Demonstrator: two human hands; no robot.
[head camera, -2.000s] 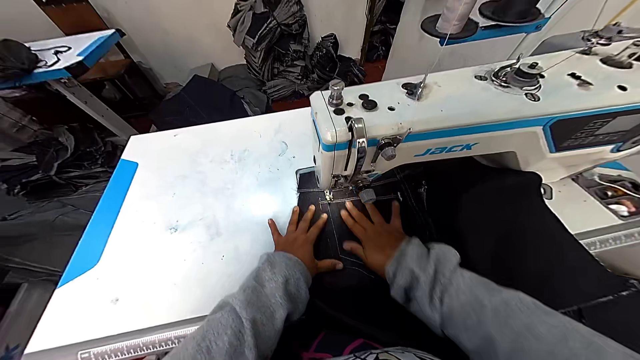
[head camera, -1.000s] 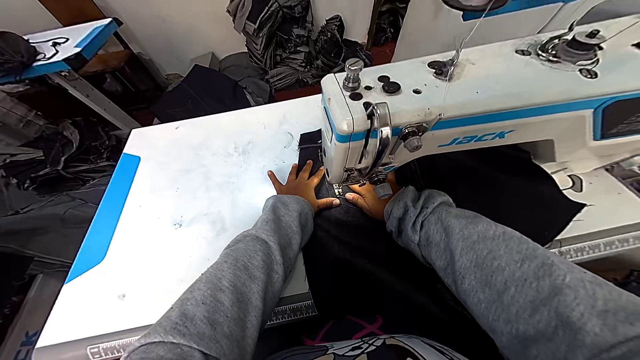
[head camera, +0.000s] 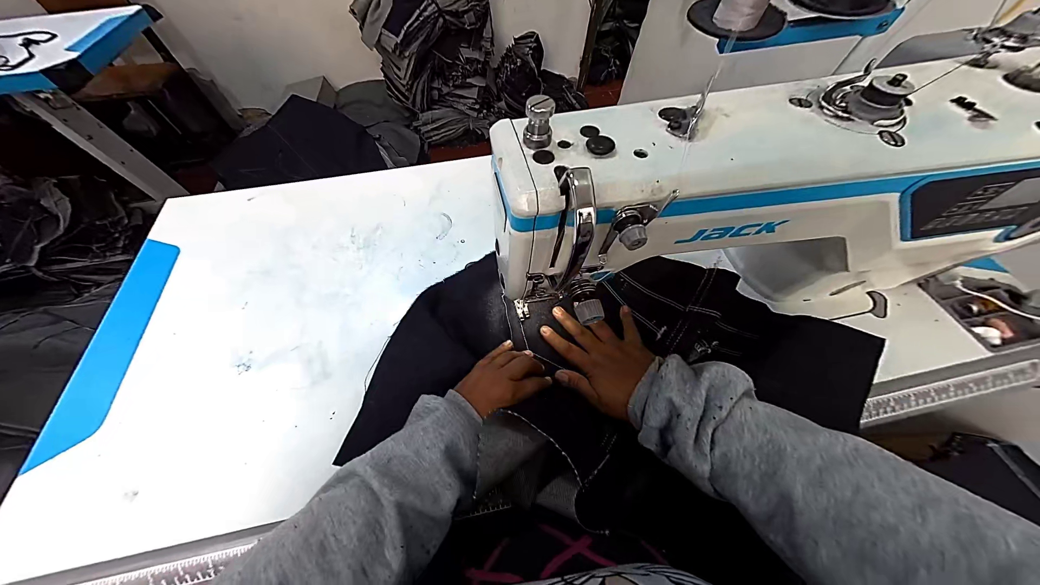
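Dark denim fabric (head camera: 422, 349) lies under the presser foot (head camera: 522, 309) of a white and blue Jack sewing machine (head camera: 731, 195). Light stitching runs along the cloth and across its part right of the needle. Just in front of the foot, my left hand (head camera: 502, 378) has its fingers bent on the fabric, apparently pinching its edge; the fingertips are partly hidden. My right hand (head camera: 597, 357) lies flat on the cloth with fingers spread, right of the foot and beside the machine's lower knob (head camera: 588, 310). The two hands almost touch.
The white tabletop (head camera: 268, 325) extends to the left, with a measuring scale (head camera: 959, 390) along its front edge. A small parts tray (head camera: 987, 313) is set in at the right. Thread cones (head camera: 739, 15) stand behind the machine. Piled dark garments (head camera: 439, 73) lie beyond the table.
The fabric now spreads left of the needle over the tabletop, where white table showed before. My left hand has gone from spread fingers to bent ones, and my right hand is spread flat again.
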